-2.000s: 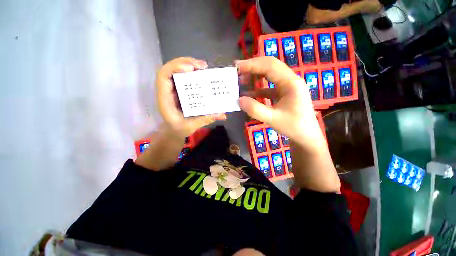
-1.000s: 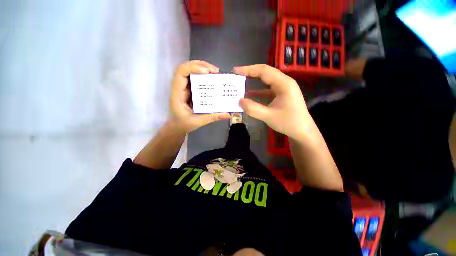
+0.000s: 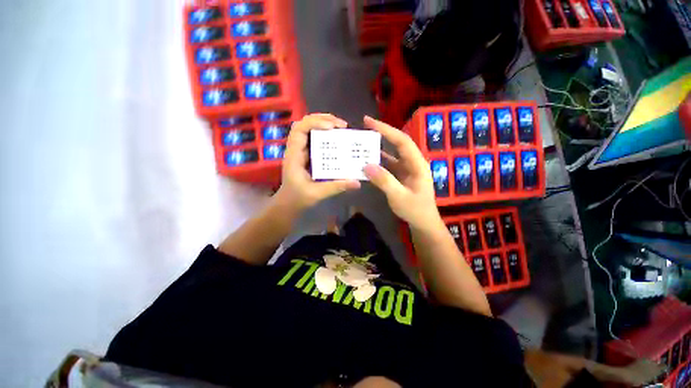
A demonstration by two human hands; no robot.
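Observation:
A small white phone retail box point(image 3: 345, 154) with fine print on its upper face is held in front of my chest. My left hand point(image 3: 304, 161) wraps its left end, with fingers along the top edge and thumb along the bottom. My right hand point(image 3: 405, 170) is at its right end, with the thumb on the lower right corner and the index finger near the top right corner. The other faces of the box are hidden.
Red compartment trays point(image 3: 416, 155) of keypad phones stand on the right. More stacked red trays point(image 3: 289, 57) are at upper left. A dark-haired head point(image 3: 458, 42) shows at the top. A green bench point(image 3: 602, 250) with cables and a bright screen point(image 3: 650, 121) is at far right.
The surroundings have shifted as I move; trays now show on both sides and the dark-clothed person at right is gone. Both hands still hold the box, now slightly lower and farther right.

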